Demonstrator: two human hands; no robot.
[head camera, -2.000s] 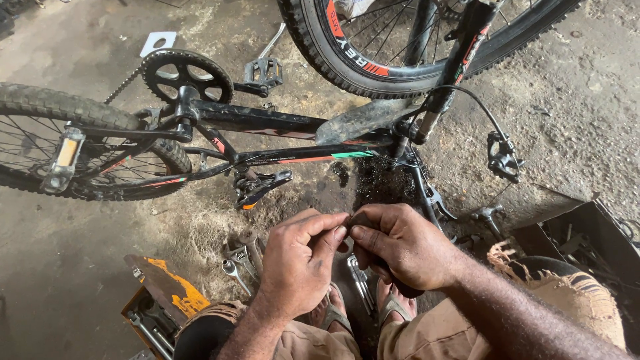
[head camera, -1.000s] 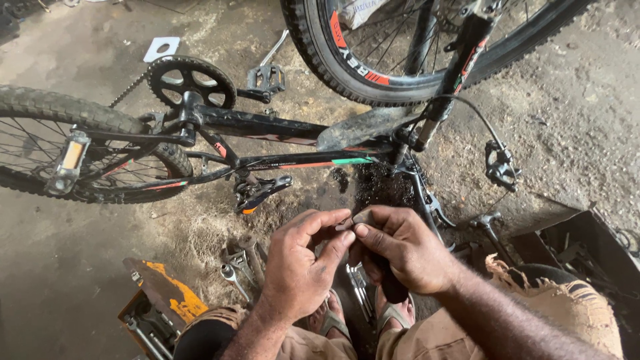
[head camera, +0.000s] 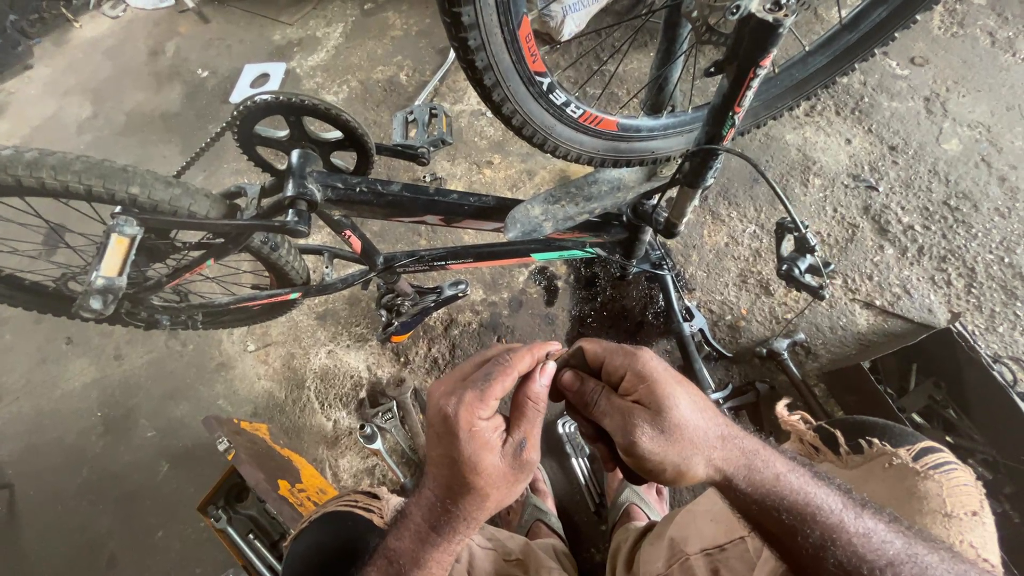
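Both hands meet at the lower middle of the head view, fingertips together. My left hand pinches a tiny dark piece between thumb and forefinger; what it is cannot be made out. My right hand has its thumb and curled forefinger against the same spot, and whatever its fingers close around is hidden. Beyond the hands lies a black bicycle frame, turned over, with its chainring, a pedal and the saddle. A front wheel stands at the fork, and a disc brake caliper hangs from its cable.
An adjustable wrench and a ratchet lie left of my feet. Hex keys rest between the feet. An orange-and-brown metal toolbox stands lower left. At right are a hammer and a dark box of parts.
My hands stay together, with small shifts of the fingers. The fingertips of my left hand have closed in toward the right hand. The bicycle has not plainly moved.
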